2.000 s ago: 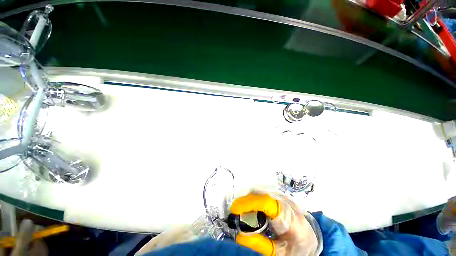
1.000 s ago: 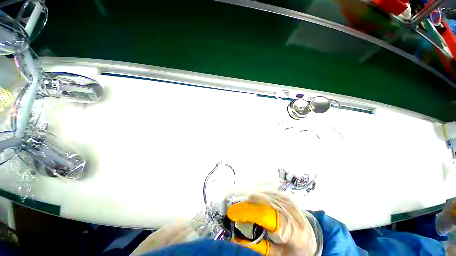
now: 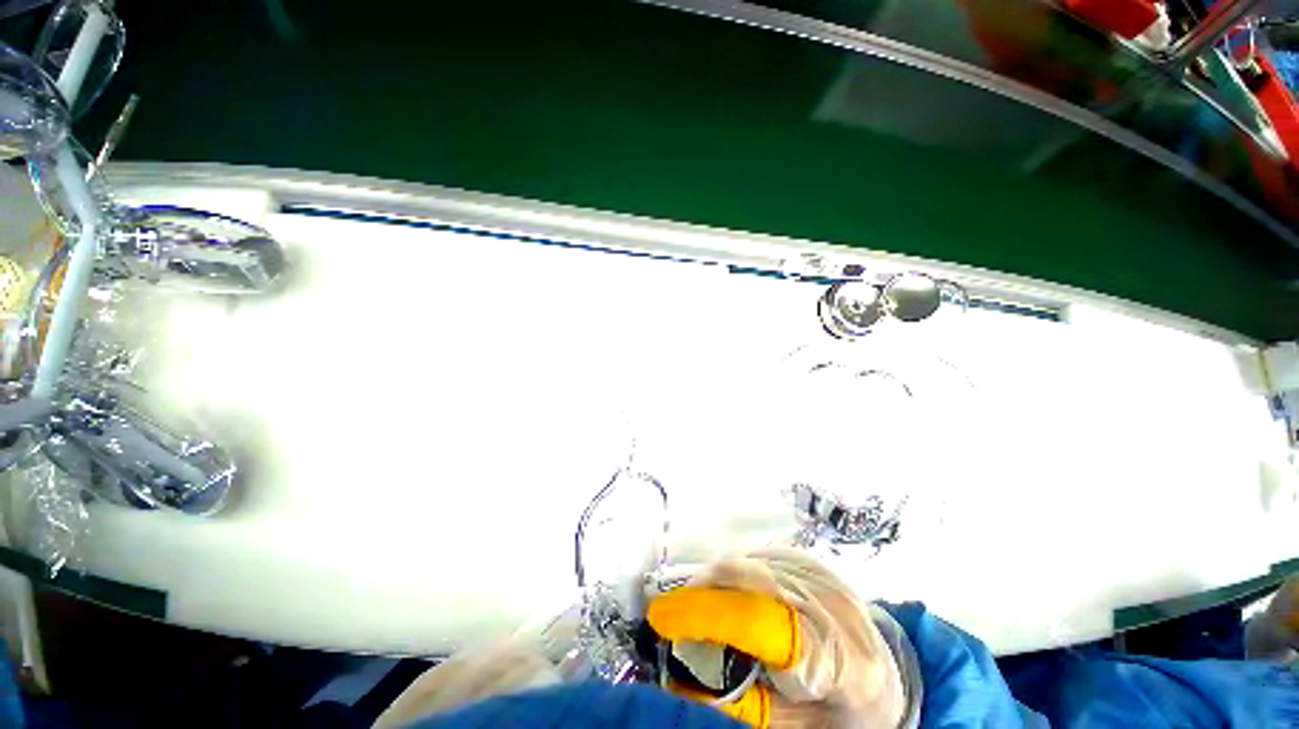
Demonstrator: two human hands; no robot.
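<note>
A clear plastic part (image 3: 623,527), with a rounded, pointed-tip lobe and a glittery joint below, stands up between my hands near the bench's front edge. My right hand (image 3: 791,634), in a translucent glove with yellow-orange finger cots, is closed around a small black-rimmed piece (image 3: 700,661) with a pale middle, against the joint. My left hand (image 3: 477,681), gloved, is at the joint's left side, closed on the clear part; its fingers are mostly hidden and blue cloth (image 3: 570,708) covers its lower side.
A large clear assembly with milky inner tubes (image 3: 69,306) stands at left. A bottle with a round metal top (image 3: 855,306) is by the rail. Glittery clear plastic (image 3: 851,520) lies right of centre. The green conveyor (image 3: 570,128) runs behind; red bins (image 3: 1268,107) are upper right.
My right hand's finger cots have drawn closer together around the black-rimmed piece. A thin stick-like thing now shows behind the left assembly. The person's hand at lower left is gone from view.
</note>
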